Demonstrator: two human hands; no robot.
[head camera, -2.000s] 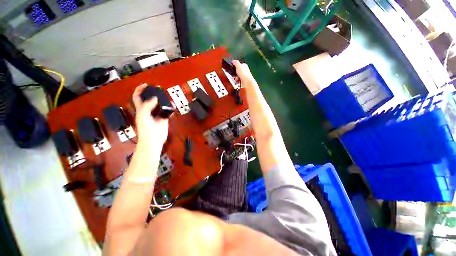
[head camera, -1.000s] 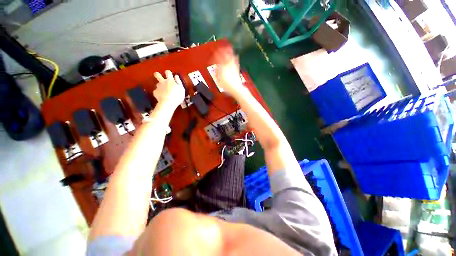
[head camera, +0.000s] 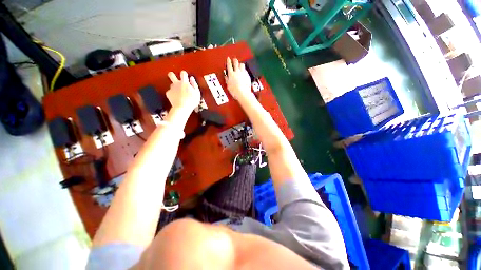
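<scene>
Four black power adapters (head camera: 124, 108) stand on white outlets along the left part of the orange-red board (head camera: 211, 58). My left hand (head camera: 183, 94) is over the fifth outlet, around a black adapter that it almost fully hides. My right hand (head camera: 239, 79) is around another black adapter at the seventh outlet; only dark edges of it show. One white outlet (head camera: 215, 88) between my hands is bare. Another black adapter (head camera: 253, 68) stands at the far right outlet. A black adapter (head camera: 213, 117) lies on the board below the bare outlet.
Connector strips (head camera: 232, 137) with black cords and small circuit boards (head camera: 247, 157) with white wires lie at the near edge. A blue bin (head camera: 345, 205) is by my right side, with stacked blue bins (head camera: 403, 163) beyond. A white bench (head camera: 21, 205) and black fan (head camera: 21, 111) are at left.
My left hand has brought its adapter from above the board down to the fifth outlet. My right hand has moved from the far right outlet to the seventh. The loose adapters have shifted.
</scene>
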